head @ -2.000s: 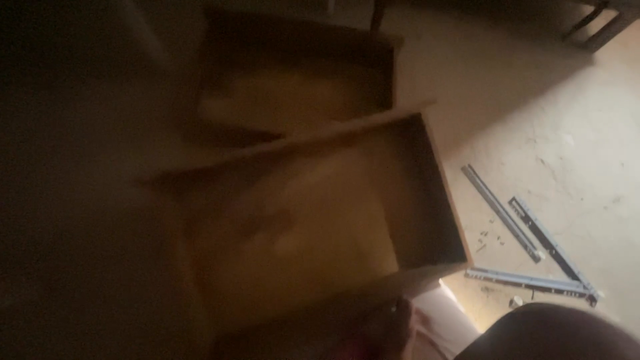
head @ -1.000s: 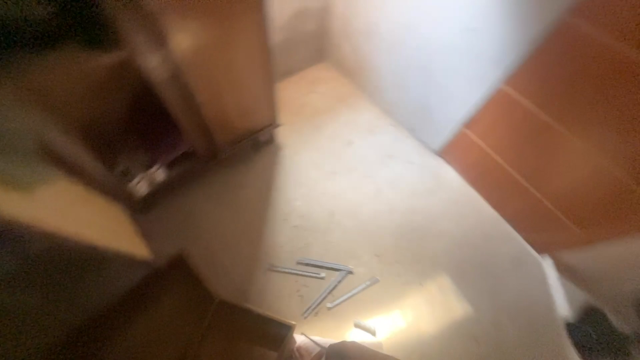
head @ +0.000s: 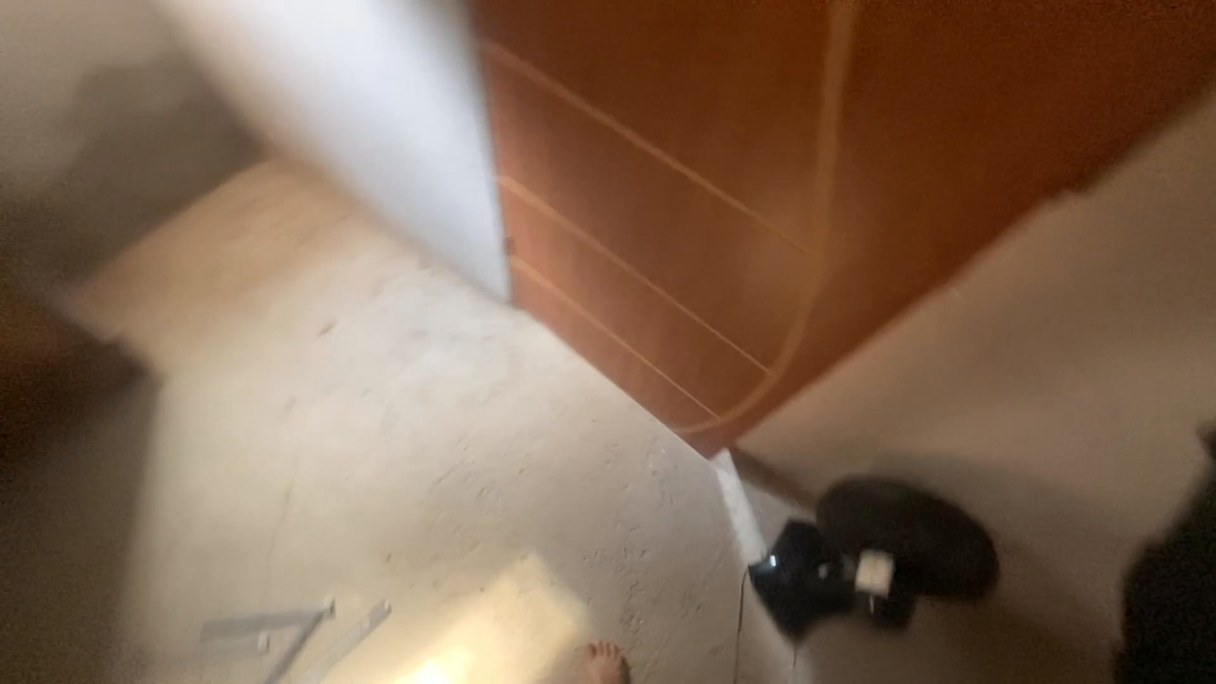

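Note:
Neither my left hand nor my right hand shows in the head view, so what they hold or touch is hidden. Several metal drawer slides lie on the pale floor at the lower left, some crossing or meeting at their ends. At the bottom edge, a bare foot rests on the floor beside a bright patch of light.
A reddish-brown door with pale curved and straight lines stands ahead, beside a white wall or panel. Blurred black objects and a thin cable are at the lower right. Dark shapes line the left edge.
The view has swung far to the right, from the wooden drawers to the door. The drawers seen two seconds ago are out of view, and the black objects at the lower right now show more fully.

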